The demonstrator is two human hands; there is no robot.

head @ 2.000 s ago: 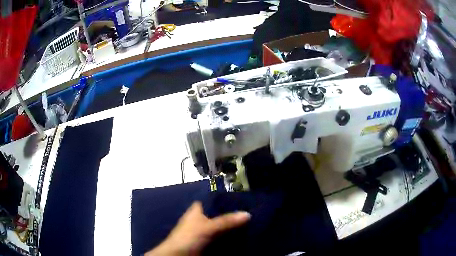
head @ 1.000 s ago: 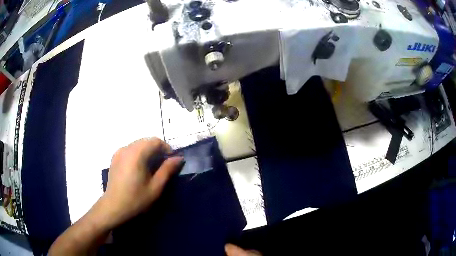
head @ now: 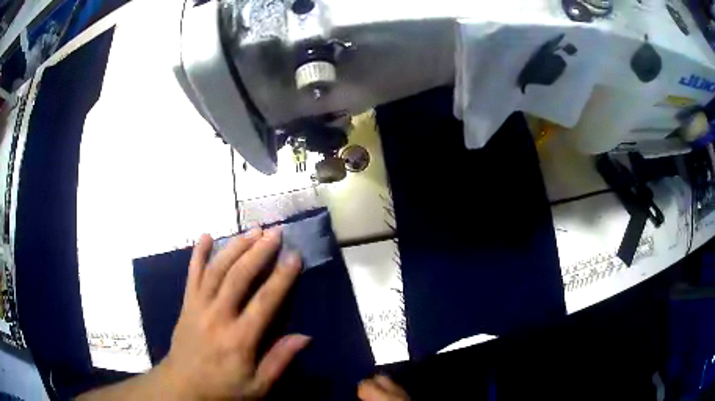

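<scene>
A dark navy panel (head: pixel 313 313) lies below the needle area, with a pale grey-blue band (head: pixel 312 240) along its upper edge. My left hand (head: pixel 231 313) lies flat on it, palm down, fingertips on the band and thumb apart. My right hand (head: pixel 382 388) shows only as fingertips at the bottom edge, by the panel's lower right; its grip is hidden. The presser foot and needle (head: pixel 299 157) of the white sewing machine (head: pixel 376 59) are above the panel, not touching it. A larger navy piece (head: pixel 474 235) lies under the machine arm.
Another long navy piece (head: pixel 55 204) lies on the white table (head: pixel 133 172) at the left. A black angular attachment (head: pixel 633 211) is at the right. The tension dial (head: pixel 316 76) is on the head front. Dark cloth hangs below the table's front edge.
The panel has come out from the needle area toward me, baring its pale band. My left hand went from pinching near the band to lying flat. The view has moved closer.
</scene>
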